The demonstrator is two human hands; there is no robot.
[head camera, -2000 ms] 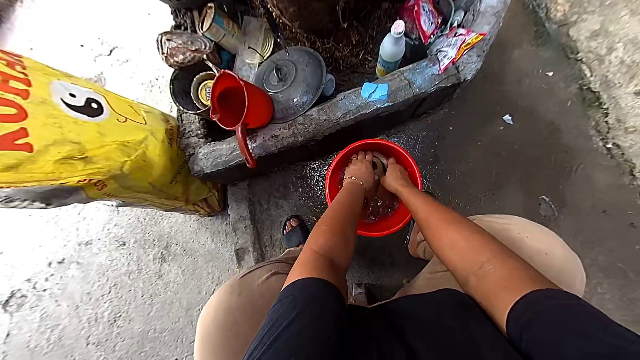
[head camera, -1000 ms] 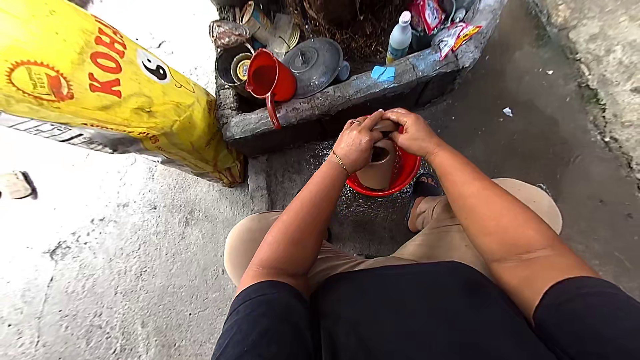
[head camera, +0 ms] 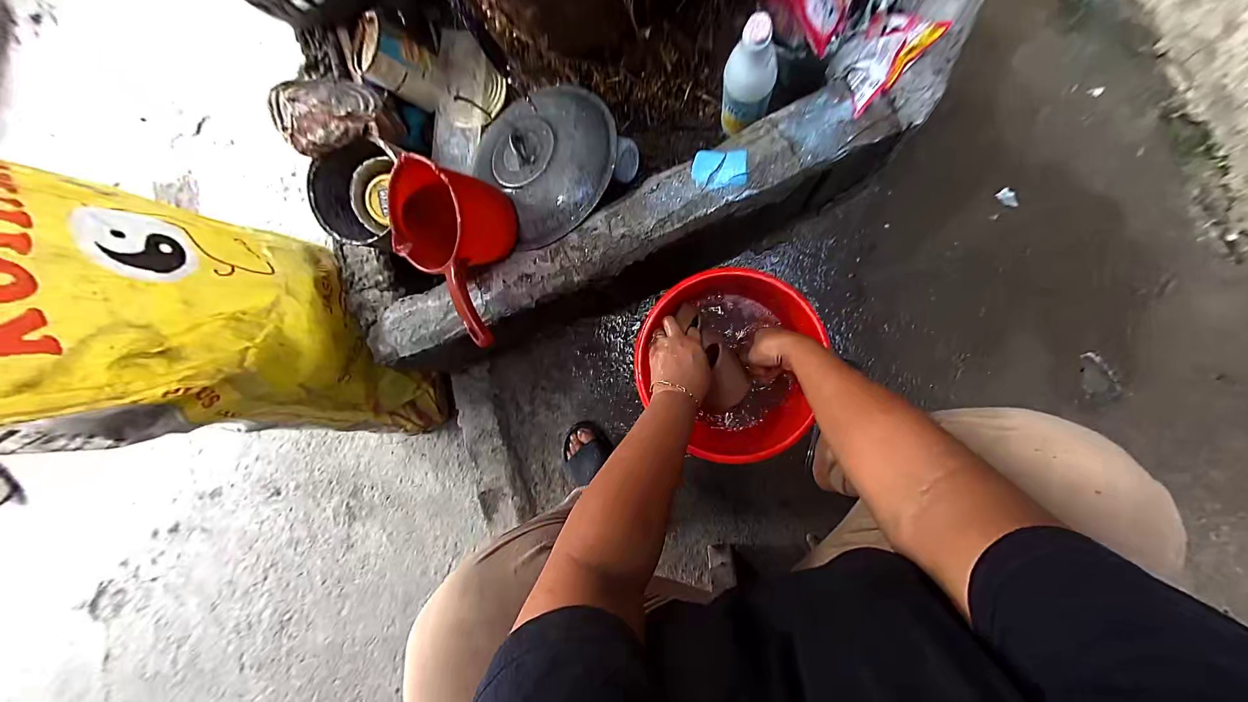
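A round red plastic basin (head camera: 751, 444) holds water and stands on the wet ground between my feet. In it lies a brown shoe or sandal-like item (head camera: 726, 378) with dark openings, partly under water; its exact kind is unclear. My left hand (head camera: 680, 359) is shut on its upper left end, inside the basin's left side. My right hand (head camera: 770, 351) dips into the water at the basin's right side, close beside the item. Its fingertips are hidden by splashing water, so whether it grips anything does not show.
Beyond the basin runs a low concrete curb (head camera: 624, 229) bearing a blue piece (head camera: 720, 169). Behind it are a red plastic dipper (head camera: 478, 219), a grey pot lid (head camera: 546, 166), a bottle (head camera: 749, 73) and wrappers (head camera: 892, 58). A yellow sack (head camera: 224, 331) lies left; a concrete wall (head camera: 1204, 97) stands right.
A second ago both hands held the brown item together above the basin. Now both are lower, inside the basin and farther apart, with the item down in the water.
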